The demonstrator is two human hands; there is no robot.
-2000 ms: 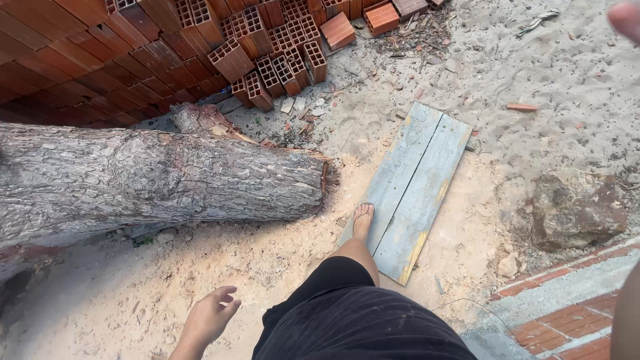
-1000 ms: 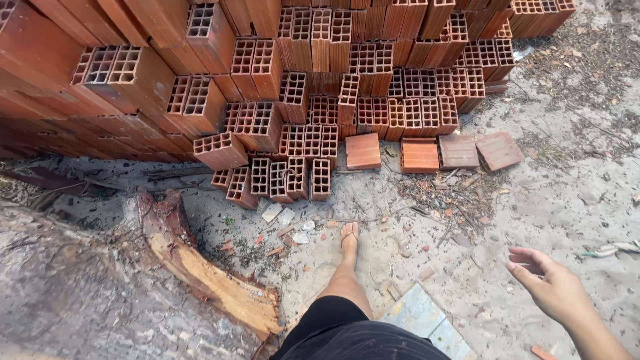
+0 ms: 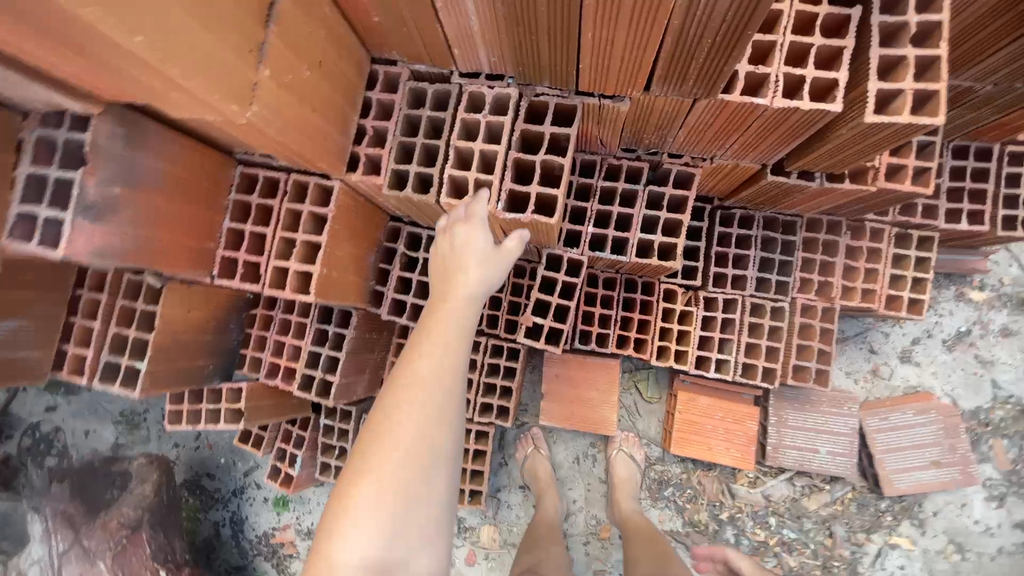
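My left hand [image 3: 472,252] reaches up to the stack of hollow clay bricks, its fingertips at the lower end of a hollow clay brick [image 3: 480,140]. Its thumb lies near the bottom edge of the neighbouring hollow brick [image 3: 541,160]. Whether the fingers grip or only touch the brick cannot be told. My right hand [image 3: 724,560] is low at the bottom edge, partly cut off and blurred, away from the bricks; what it holds, if anything, does not show.
Both feet stand on sandy ground [image 3: 576,496] before the stack. A square-faced brick [image 3: 580,392] lies by the toes, with an orange brick [image 3: 714,424] and others to its right. Part of a tree trunk [image 3: 104,512] is at lower left, and leaf litter [image 3: 768,512] lies to the right.
The view has moved up to the brick stack, and the wooden boards are out of view. My left hand, out of view a second ago, now reaches to the bricks. My right hand is lower in view.
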